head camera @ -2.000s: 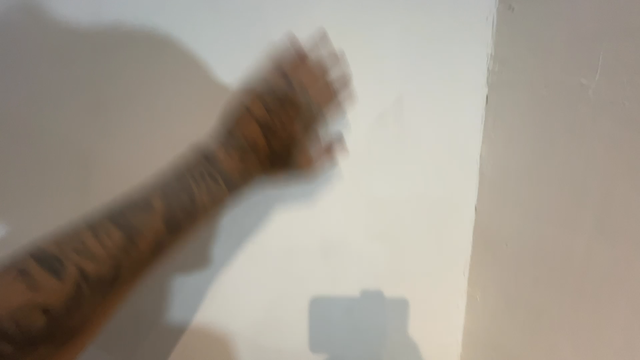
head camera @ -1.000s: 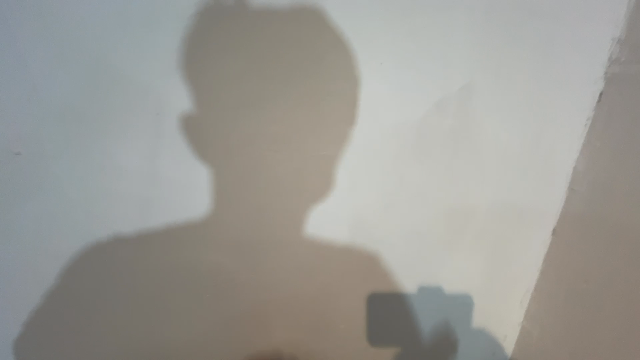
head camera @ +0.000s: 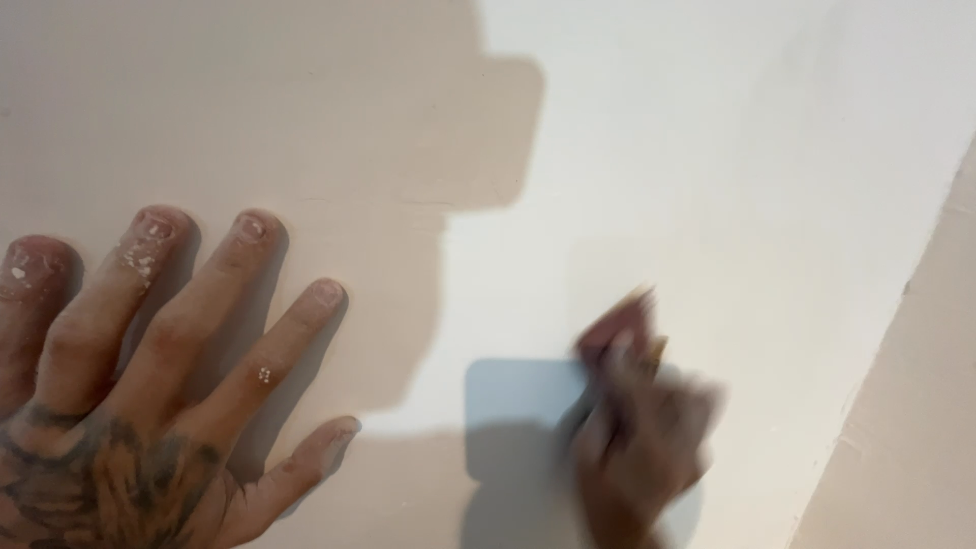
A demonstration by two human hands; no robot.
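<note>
My left hand (head camera: 152, 396), tattooed on its back and flecked with white specks on the fingers, lies palm down with spread fingers on a pale, smooth wall surface (head camera: 732, 175). It holds nothing. To the right of it, my right hand (head camera: 648, 446) is blurred and grips a small folded reddish sheet with yellowish edges (head camera: 621, 328), which looks like sandpaper. The sheet is at the wall surface; blur hides whether its whole face touches. The right hand's fingertips cannot be made out clearly.
A rough-edged slanting line (head camera: 877, 358) runs down the right side, with a beige surface (head camera: 915, 442) beyond it. Shadows of a person (head camera: 320, 137) and a boxy shape (head camera: 507, 396) fall across the wall.
Both hands have come into view, where one second ago only shadows showed clearly. The tattooed hand, blurred and raised two seconds ago, now rests on the wall. The view has shifted.
</note>
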